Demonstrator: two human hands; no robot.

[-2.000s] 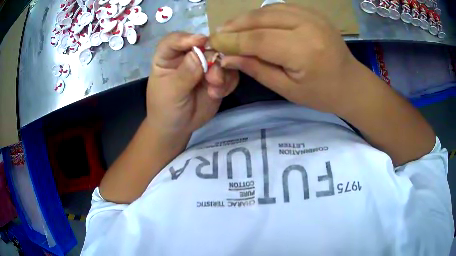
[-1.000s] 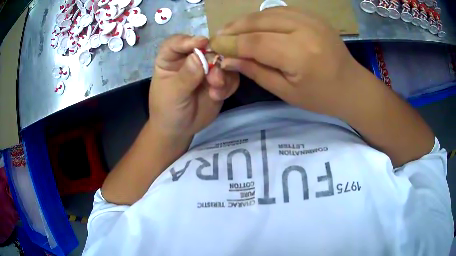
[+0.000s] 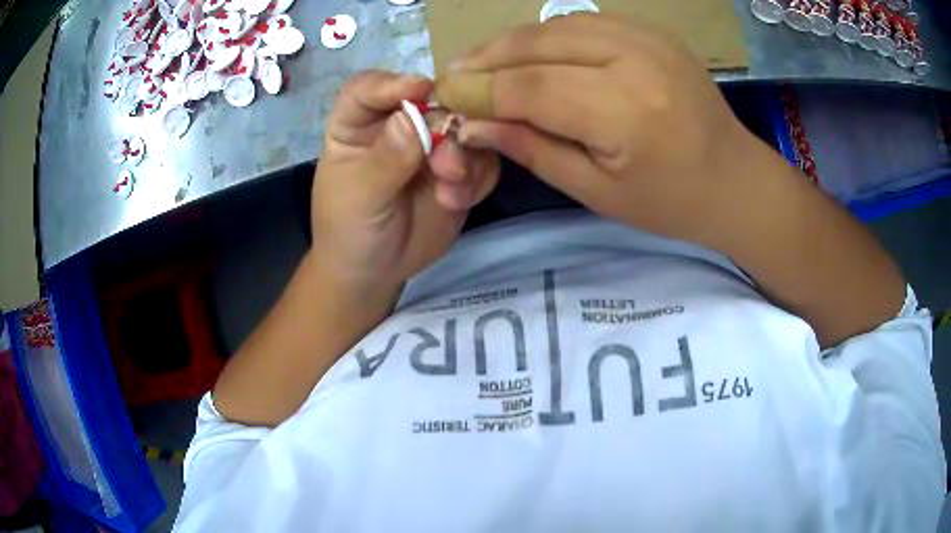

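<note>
My left hand (image 3: 391, 172) holds a white base with shoes (image 3: 418, 127) edge-on between thumb and fingers, its red side facing right. My right hand (image 3: 584, 104) pinches a small red-and-white figurine body (image 3: 452, 126) against the base's red side. Most of the figurine is hidden by my fingers, and I cannot tell how far the two parts are joined. A tan covering is on a right fingertip. Both hands are in front of my shirt at the bench's near edge.
A heap of bases (image 3: 214, 47) lies on the grey metal bench (image 3: 261, 125) at left, with a few loose ones near it. A cardboard mat (image 3: 720, 36) with a white round cup (image 3: 568, 8) lies beyond my hands. Finished figures (image 3: 850, 26) stand in rows at right. Blue-framed bins are below.
Both hands stay almost in place, with the base and figurine held together. Only very slight shifts of the fingers and the view show.
</note>
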